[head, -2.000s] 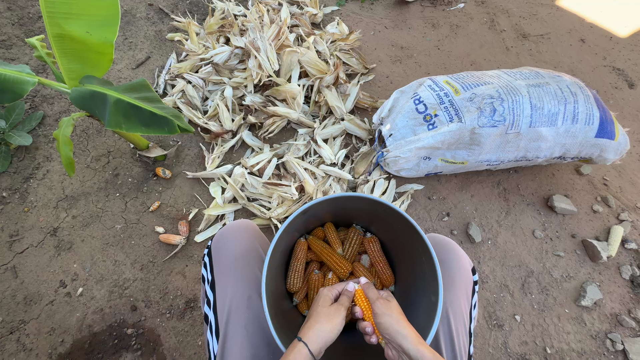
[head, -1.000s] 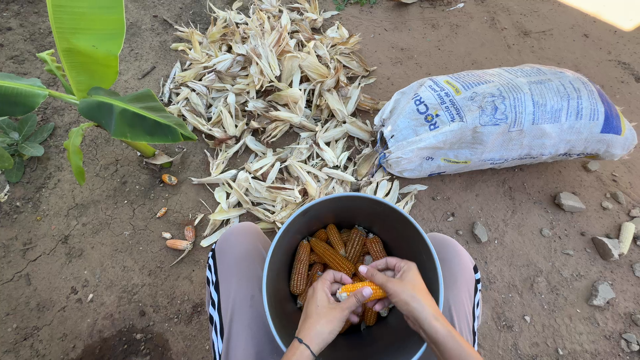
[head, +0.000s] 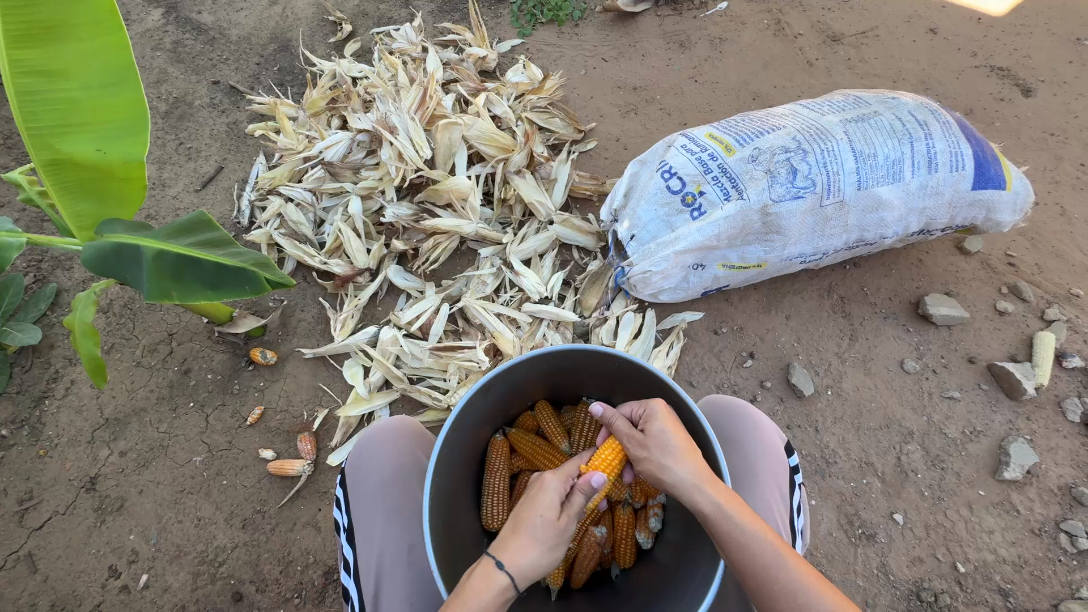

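A bright yellow-orange ear of corn (head: 607, 460) is held between both hands above a deep metal pot. My left hand (head: 544, 514), with a dark cord on the wrist, grips its lower side. Around its upper end are the fingers of my right hand (head: 659, 446). The pot (head: 435, 501) sits between my knees, and several darker orange ears of corn (head: 496, 484) lie inside it. My hands and forearms hide part of the pot's contents.
Dry corn husks (head: 459, 187) lie heaped beyond the pot. A filled woven sack (head: 816, 191) rests at right, near stones (head: 943, 309) and a bare cob (head: 1043, 359). A broad-leaved plant (head: 187, 255) grows at left, with small corn ears (head: 290, 467) on the soil.
The held ear has turned from nearly level, one second ago, to a steep slant. Both hands stay on it over the pot, with the right hand now at its upper end.
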